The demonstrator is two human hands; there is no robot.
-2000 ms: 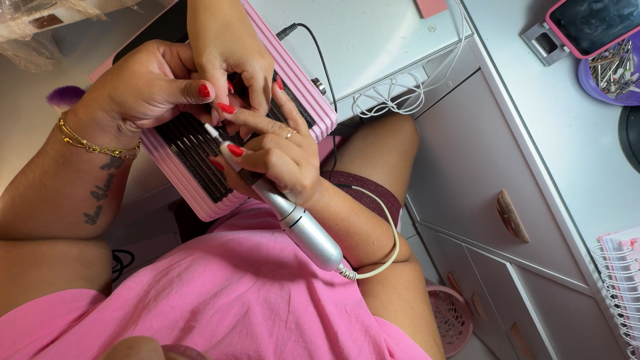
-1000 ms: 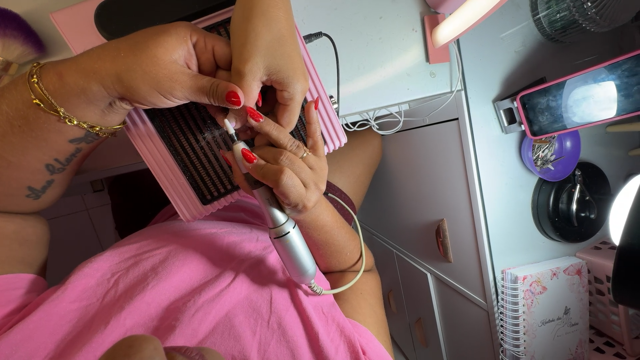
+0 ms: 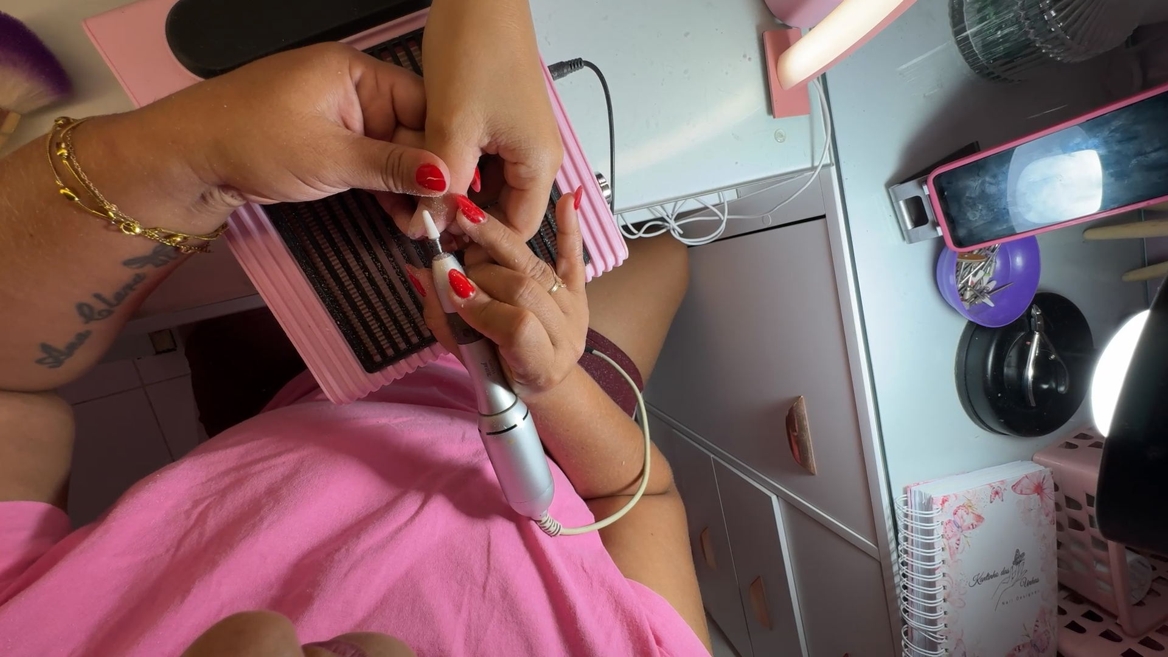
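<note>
With my left hand I pinch a finger of another person's hand, which reaches in from the top. My right hand holds a silver electric nail drill like a pen, its cable curving off the rear end. The drill's white cone-shaped bit points up at the held fingertip; whether it touches cannot be told. Both of my hands have red nails. Below them lies a pink nail dust collector with a black slatted grille, partly hidden by the hands.
On the right stand a phone in a holder, a purple bowl of metal bits, a black round dish with nippers, a spiral notebook and a pink basket. White cables hang at the desk edge. A purple brush lies upper left.
The view has shifted, bringing more of the right-hand desk into sight. My hands keep their hold on the finger and the drill, with only small shifts.
</note>
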